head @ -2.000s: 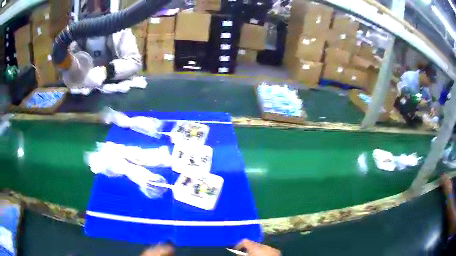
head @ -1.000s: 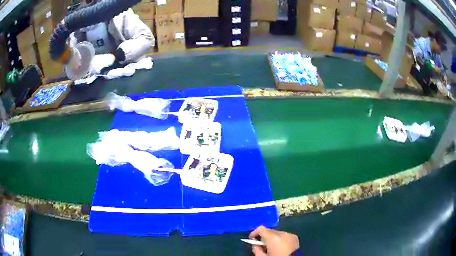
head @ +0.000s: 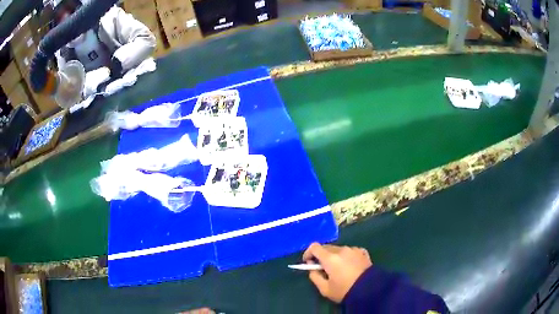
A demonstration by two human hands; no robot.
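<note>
My right hand point(head: 338, 270) holds a pale pointed stick point(head: 304, 267), tip to the left, beside the near edge of the blue corrugated sheet point(head: 153, 236). My left hand point(head: 199, 311) is mostly cut off by the bottom edge; only a sliver shows. Three white power strip housings, near point(head: 236, 182), middle point(head: 223, 140) and far point(head: 216, 107), lie open side up on the sheet, with green boards and wires inside. Clear plastic bags over the cords point(head: 147, 184) lie to their left. Neither hand touches the housings.
The sheet spans the green conveyor point(head: 361, 129) and its worn rail point(head: 417, 187). Another housing point(head: 463, 92) with a bag lies at right. Parts trays stand beyond point(head: 336, 35), at far left point(head: 41, 136) and near left point(head: 30, 295). A person point(head: 107, 46) sits across the line under a grey hose.
The view has tilted down and turned. My right hand with the stick shows more fully, with its dark sleeve. My left hand left the picture and shows again as a sliver.
</note>
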